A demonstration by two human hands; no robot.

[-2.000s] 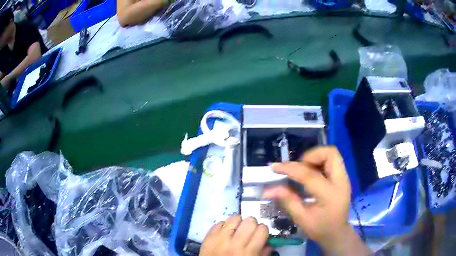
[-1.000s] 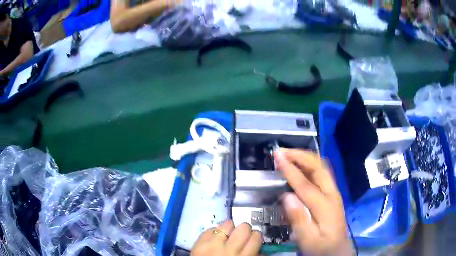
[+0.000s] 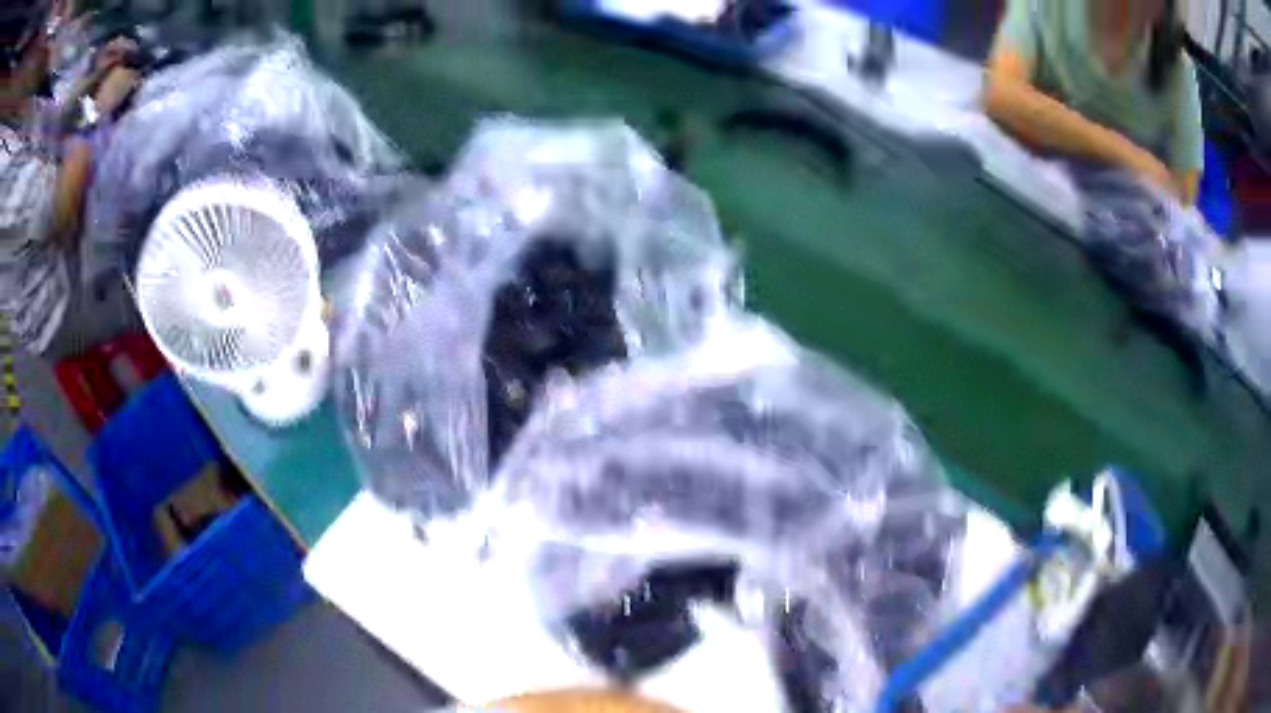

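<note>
Large crinkled clear plastic bags with black parts fill the middle; one bag stands further back and another bag lies nearer. Both are blurred. The blue tray is at the lower right, with a white cable at its far end. A feeder's pale top shows near the right edge. A skin-toned sliver, apparently my left hand, is cut off by the bottom edge; its fingers do not show. A blurred brownish patch at the lower right edge may be my right hand; its grip cannot be made out.
A white fan stands on the left, beside the bags. Blue crates and a red stool are below the table edge. The green conveyor runs behind. A person in light green is across it; another is far left.
The view has swung left, bringing in the fan and crates and shifting the tray and feeder right. My hands, earlier at the feeder, have moved to or beyond the picture's edge.
</note>
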